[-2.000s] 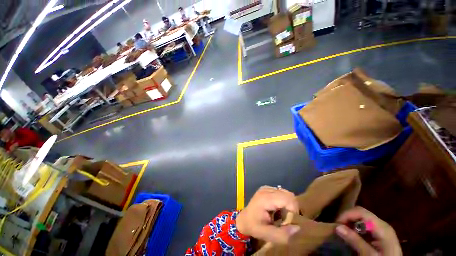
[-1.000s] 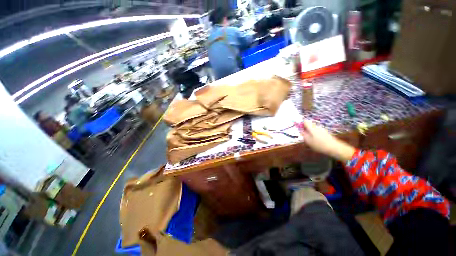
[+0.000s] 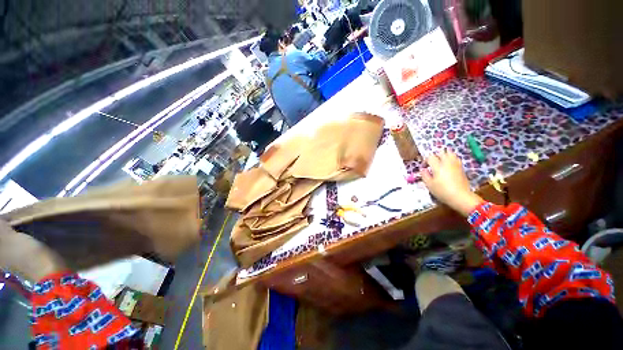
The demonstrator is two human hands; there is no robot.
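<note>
My left hand (image 3: 27,254), blurred at the far left edge, holds a tan-brown bag body (image 3: 130,222) by its left end; the bag hangs to the right of the hand. My right hand (image 3: 445,179) rests low over the desk, its fingertips at a small pink-handled tool (image 3: 412,177); whether they grip it is unclear. A floppy brown bag stack (image 3: 300,171) lies on the desk's left part. Orange-yellow-handled pliers (image 3: 350,212), a small black tool (image 3: 333,223) and open dark-handled pliers (image 3: 382,201) lie near the front edge.
The leopard-print desk (image 3: 437,126) bears a small brown can (image 3: 404,142), a green-handled tool (image 3: 476,149), a fan (image 3: 398,27) and papers (image 3: 533,81). Brown bags (image 3: 236,318) sit on a blue crate (image 3: 279,321) below left. A person (image 3: 295,78) is beyond the desk.
The view has turned from the aisle to the desk. The bag and my left hand have come into view at left. My right hand has left the bag and stays at the desk with the pink tool.
</note>
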